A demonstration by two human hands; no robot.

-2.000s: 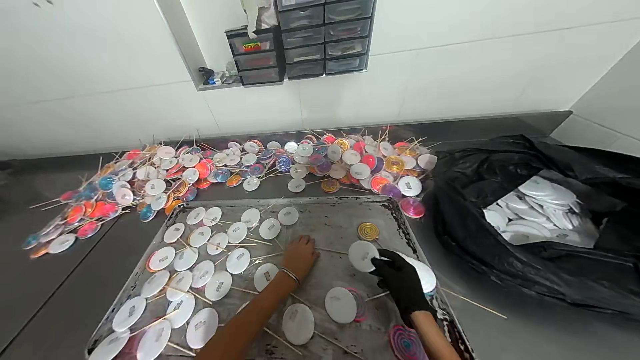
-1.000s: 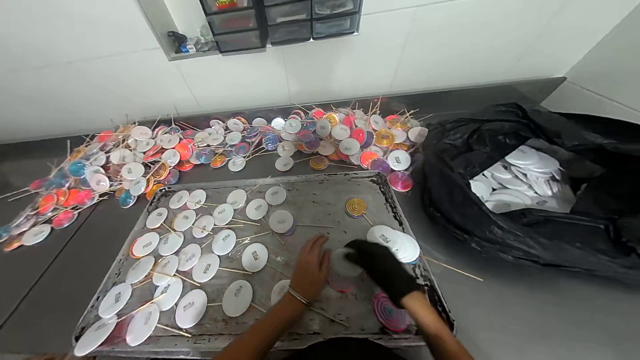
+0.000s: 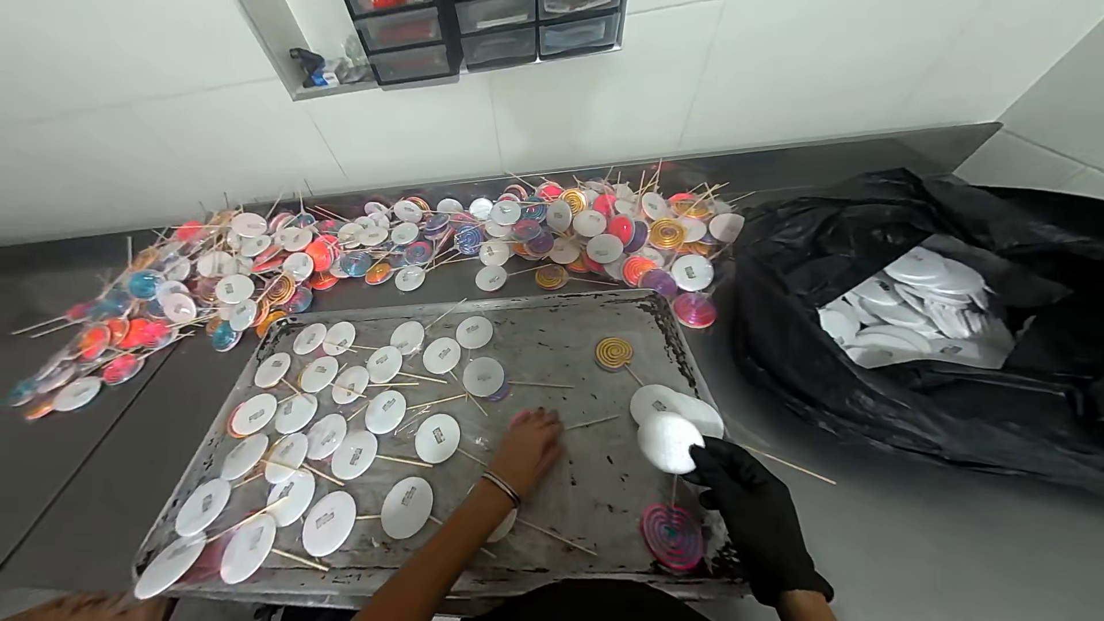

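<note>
My bare left hand (image 3: 528,448) rests over the middle of a worn metal tray (image 3: 595,323), its fingers at a lollipop mostly hidden beneath them; a stick shows to their right. My black-gloved right hand (image 3: 746,509) pinches a white round disc (image 3: 669,442) at the tray's right side. More white discs (image 3: 703,416) lie just behind it. A pink and blue spiral lollipop (image 3: 673,536) lies below that disc, and a yellow spiral lollipop (image 3: 613,353) farther back. Rows of lollipops covered by white labelled discs (image 3: 328,523) fill the tray's left half.
A long heap of wrapped lollipops (image 3: 405,233) lies along the wall behind the tray. At the right stands a black plastic bag (image 3: 776,293) holding many white discs (image 3: 923,302). A loose stick (image 3: 789,464) crosses the tray's right edge. Small drawers (image 3: 500,47) are set in the wall.
My right hand has moved right and toward me from the tray's middle, and now holds up a white disc. My left hand stays near the tray's middle.
</note>
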